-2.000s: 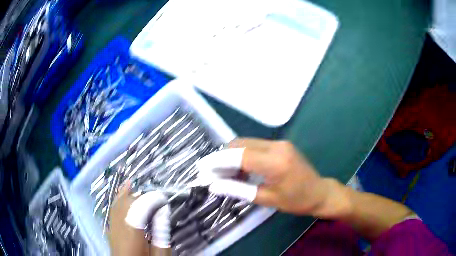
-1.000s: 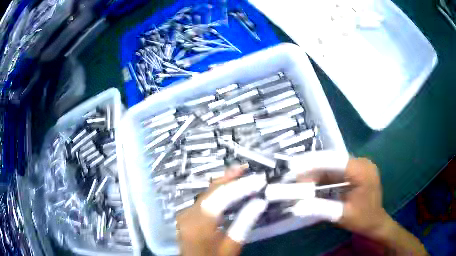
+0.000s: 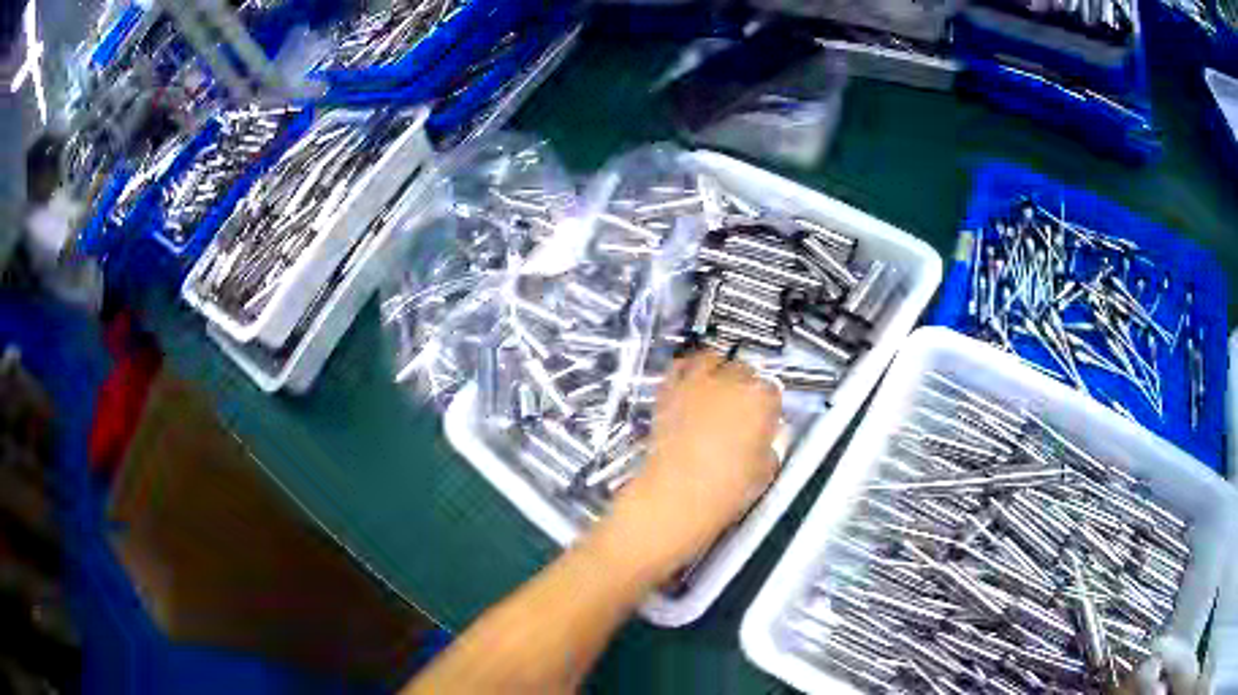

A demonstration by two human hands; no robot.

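My left hand [image 3: 713, 441] reaches into the left tray [image 3: 828, 432], its fingers down among short silver metal tubes [image 3: 747, 292]. The fingertips are hidden, so I cannot tell whether they hold a tube. A crinkled clear plastic bag [image 3: 543, 292] with more tubes lies over that tray's left part and rim. The large white central tray [image 3: 896, 356], full of slim silver cylinder units [image 3: 978, 530], stands at the lower right. Only white-covered fingertips of my right hand [image 3: 1170, 671] show at the bottom right edge, cut off and blurred.
A blue tray [image 3: 980, 204] of thin rods stands behind the central tray. Stacked white trays [image 3: 231, 315] with silver parts stand at the left, beside blue bins. More blue bins [image 3: 1059, 102] stand at the top right. A brown cardboard box [image 3: 231, 530] is below the table's left edge.
The view has swung left. My left hand has left the central tray and is in the left tray. My right hand, which held a thin rod piece, is now mostly out of view.
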